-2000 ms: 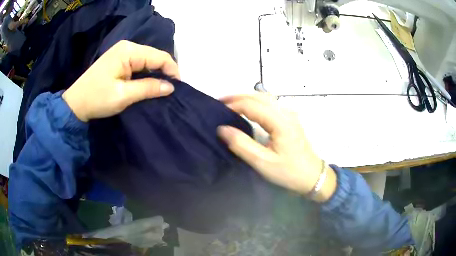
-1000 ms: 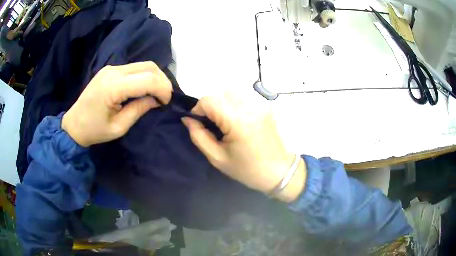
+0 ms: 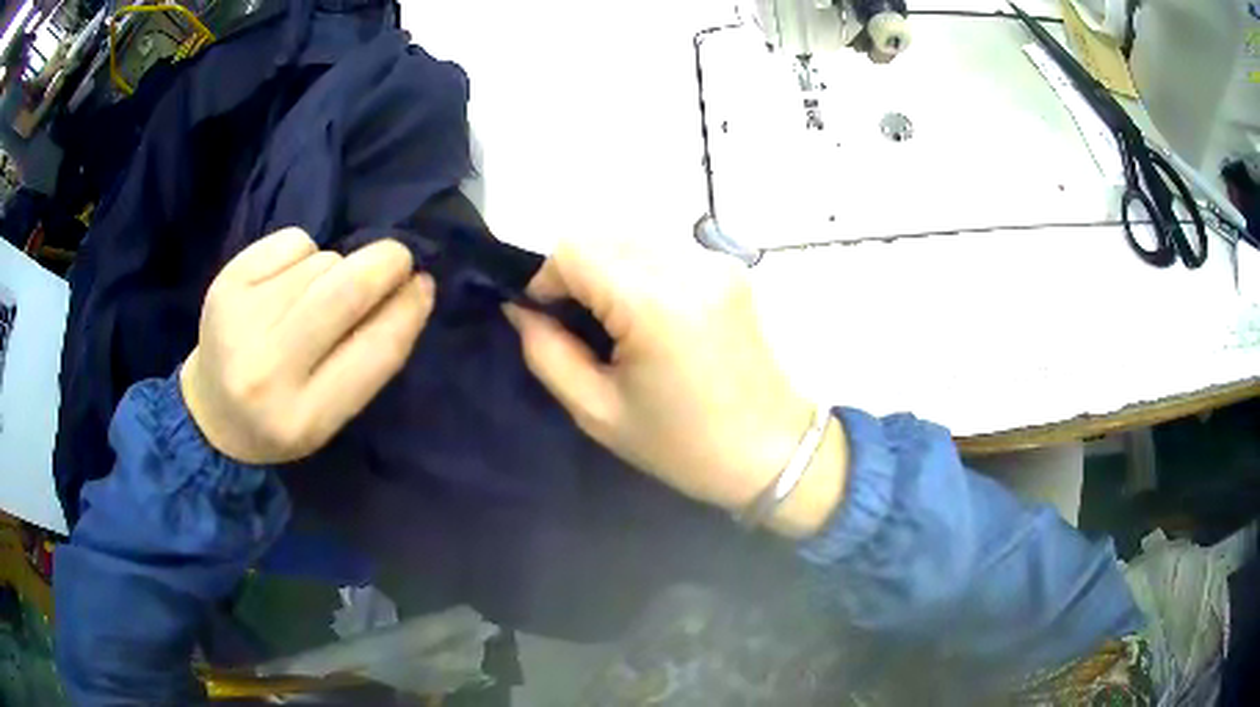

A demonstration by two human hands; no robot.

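Observation:
A large dark navy garment piece (image 3: 456, 470) covers the left of the table and hangs over its front edge. My left hand (image 3: 297, 345) is closed on the cloth, fingers curled, near its upper edge. My right hand (image 3: 677, 380) pinches the folded edge of the cloth between thumb and fingers, just right of my left hand. The fingertips of my left hand are partly hidden in the folds. The cloth lies away from the sewing machine's presser foot (image 3: 811, 104).
Black shears (image 3: 1141, 173) lie right of the needle plate (image 3: 898, 129), beside a tan card (image 3: 1101, 55). The white table (image 3: 967, 332) has a wooden front edge. Pale crumpled scraps (image 3: 401, 649) show below at the left, and more material (image 3: 1181, 608) at the lower right.
Both hands have drawn closer together on the cloth. My left hand has moved down and its fingers have curled in. My right hand has moved left to pinch the folded edge.

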